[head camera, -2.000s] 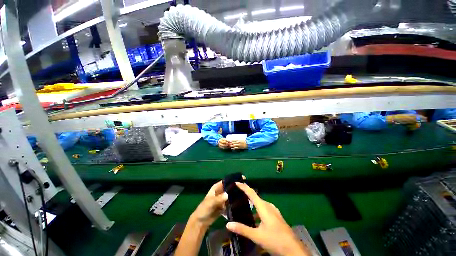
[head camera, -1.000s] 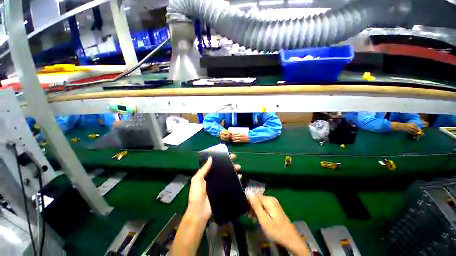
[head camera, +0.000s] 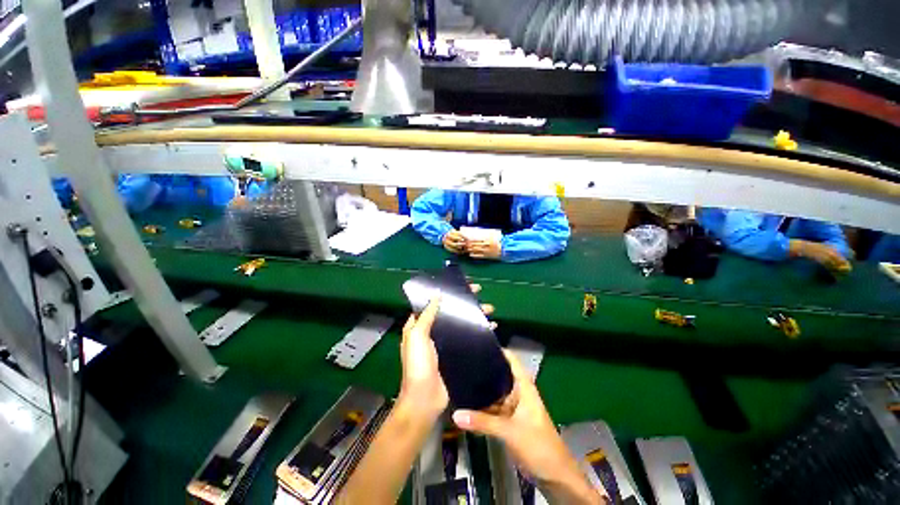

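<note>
A joined phone (head camera: 462,345) with a glossy black face turned up is held in both hands, tilted, with a bright reflection near its far end. My left hand (head camera: 422,370) grips its left side, the thumb on the edge and fingertips showing past the right edge. My right hand (head camera: 513,412) holds its near right corner. The phone's underside is hidden. Phone housings with black and orange parts inside lie in a near row, such as one at left (head camera: 331,444) and one at right (head camera: 598,462). My forearms partly cover the middle ones.
Narrow grey plates (head camera: 361,340) lie beyond the near row. A black screen (head camera: 714,398) lies at right, beside stacked trays (head camera: 839,434). Small yellow parts (head camera: 675,318) lie on the belt's far edge. A white post (head camera: 128,227) stands at left. People in blue smocks sit opposite.
The view has tipped down and shifted left. The phone was first seen steeply between both hands; its black face now lies turned up, and my right hand has closed on its near corner.
</note>
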